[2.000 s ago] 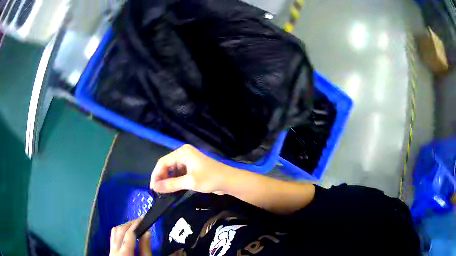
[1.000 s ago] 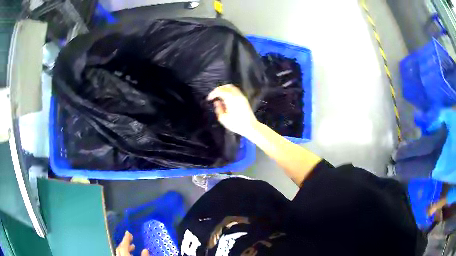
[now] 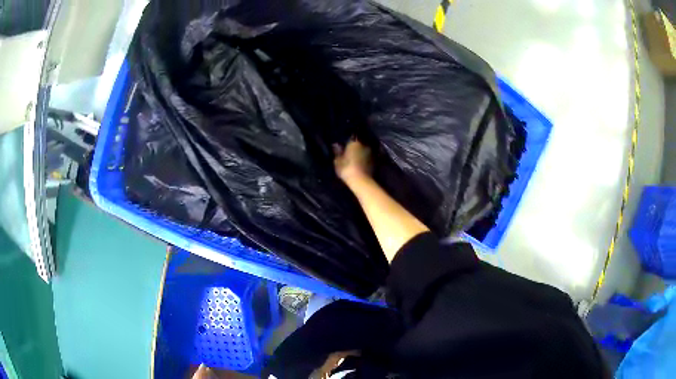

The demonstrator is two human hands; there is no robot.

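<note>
The black bin liner bag [image 3: 252, 141] lies crumpled and open in the blue plastic crate [image 3: 215, 252]. My right hand [image 3: 354, 160] reaches down into the dark opening of the bag. Its fingers are blurred and in shadow, so I cannot tell if it holds anything. My left hand [image 3: 211, 372] is cut off by the bottom edge, with only a small part of it showing. No part is seen in it.
A second blue crate [image 3: 530, 170] with black pieces stands beyond the bag. A blue perforated stool [image 3: 222, 326] is below the crate. The green bench top [image 3: 104, 296] and a metal rail [image 3: 37, 170] are at left. Another person's blue sleeve [image 3: 652, 344] shows at lower right.
My right hand has let go of the dark strip it held with the left hand two seconds ago and now reaches inside the bag. My left hand has dropped almost out of view.
</note>
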